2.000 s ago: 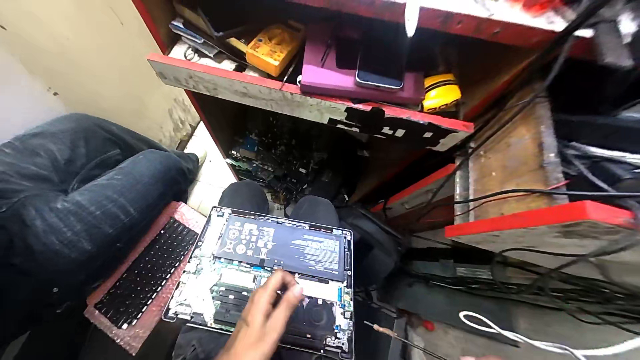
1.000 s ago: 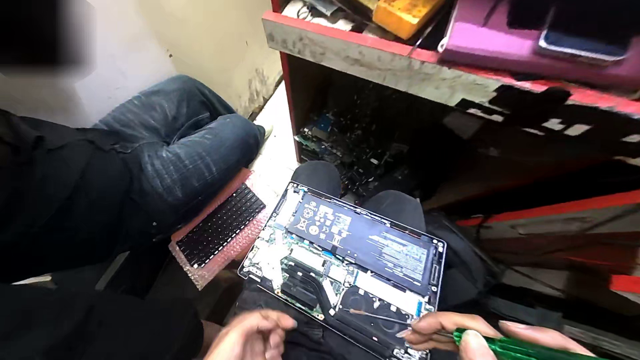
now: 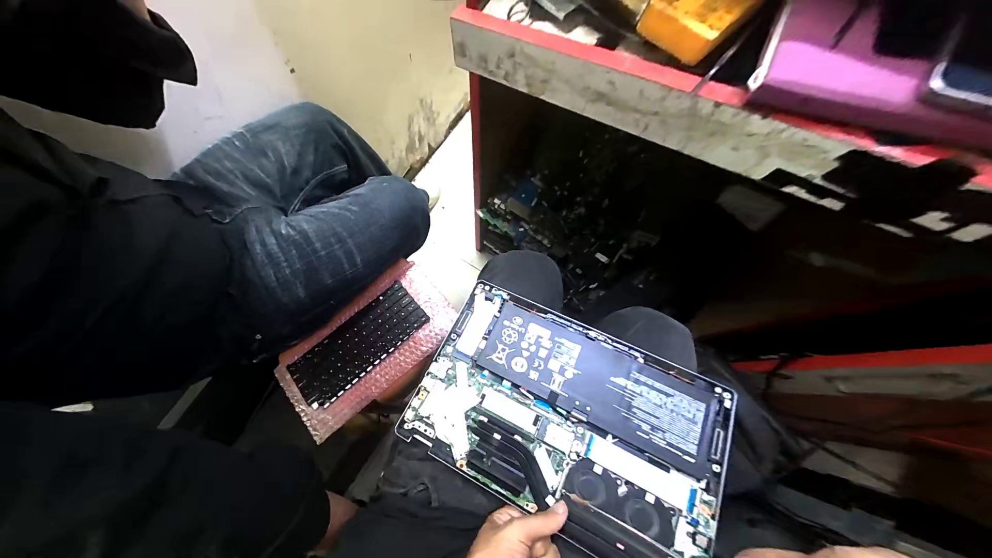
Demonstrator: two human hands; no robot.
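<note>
An open laptop base (image 3: 542, 449), its bottom cover off, lies tilted across my knees. A black battery (image 3: 597, 380) fills its far half; a green circuit board, a black heat pipe (image 3: 523, 461) and a fan housing (image 3: 620, 496) show in the near half. My left hand (image 3: 519, 533) grips the near edge, thumb on top by the heat pipe. At the bottom right only the tops of fingers of my right hand (image 3: 814, 552) show, beside the laptop's near right corner; whatever they hold is hidden. A black laptop keyboard (image 3: 360, 341) lies on pink bubble wrap (image 3: 422, 353) to the left.
Beside me on the left sits a person in blue jeans (image 3: 333, 232) and dark clothing. Ahead, a red-edged shelf (image 3: 604, 85) holds a yellow device (image 3: 694, 27) and a purple case (image 3: 868, 70). Loose circuit boards (image 3: 527, 209) are piled beneath. A red-edged drawer (image 3: 876, 372) is at right.
My left hand has moved right, onto the laptop's near edge. My right hand, holding a green-handled screwdriver a second ago, has drawn back to the bottom edge of view; the screwdriver is out of sight.
</note>
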